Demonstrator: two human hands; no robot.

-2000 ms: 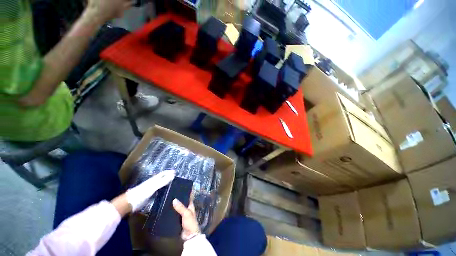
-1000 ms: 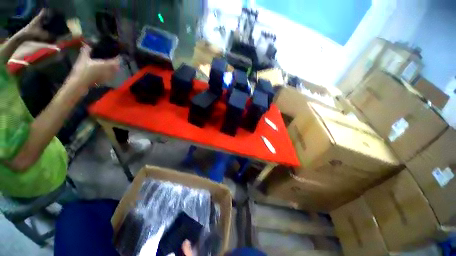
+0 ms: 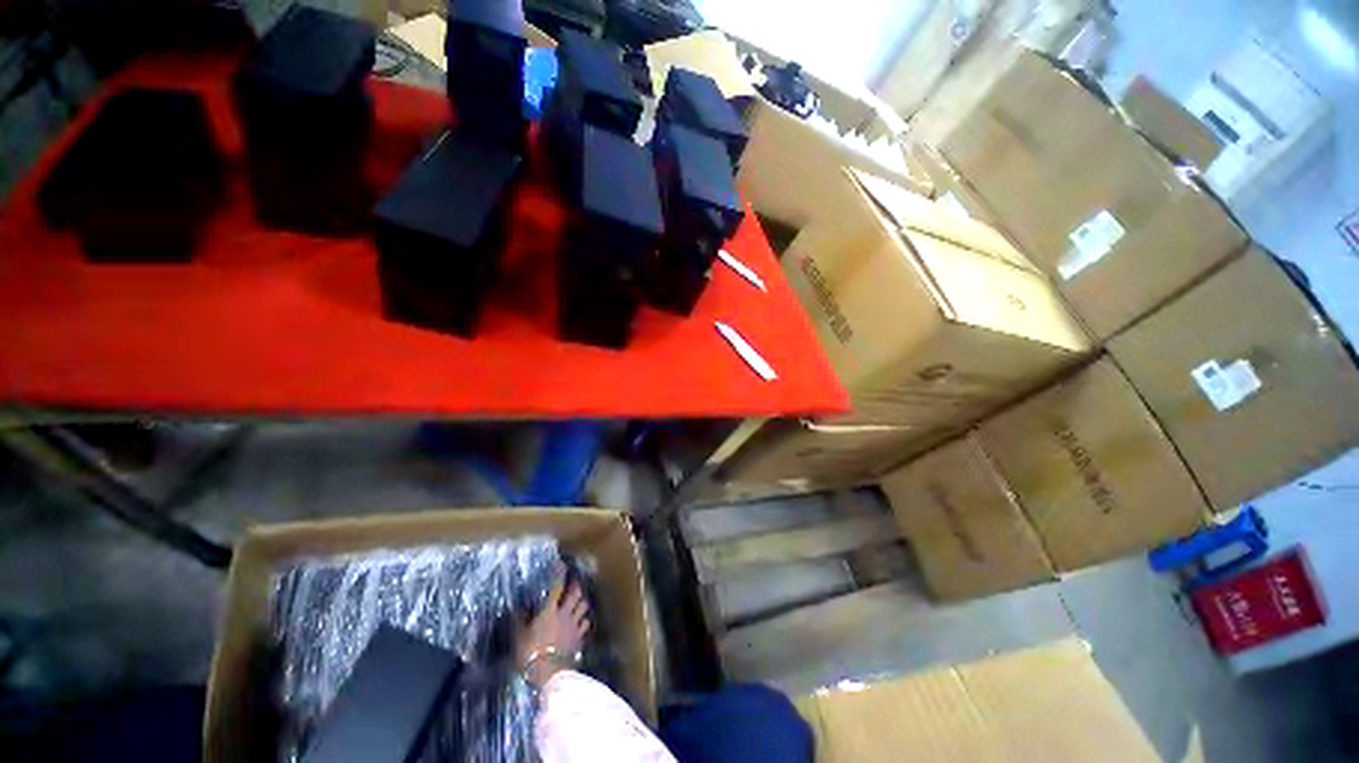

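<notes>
An open carton [image 3: 432,522] stands at my knees, packed with shiny clear plastic sleeves [image 3: 492,574]. A flat black case [image 3: 385,701] lies tilted over the sleeves at the carton's lower left; what supports its lower end is cut off by the frame. My bare right hand [image 3: 559,623] reaches into the right side of the carton, fingers down at the sleeves by a dark piece; its grip is unclear. My left hand is not in view.
A red-topped table [image 3: 596,380] beyond the carton bears several black stacks [image 3: 447,231] and two thin white-bladed tools [image 3: 745,350]. Large brown cartons [image 3: 894,298] stand at right beside a slatted pallet [image 3: 805,552]. Flat cardboard [image 3: 969,716], a blue stool or crate [image 3: 1210,544] and a red one [image 3: 1259,608] are on the floor.
My view has swung right and nearer the table; the coworker has left it. My right hand has moved from the black case to the carton's right side. The gloved left hand has dropped from view.
</notes>
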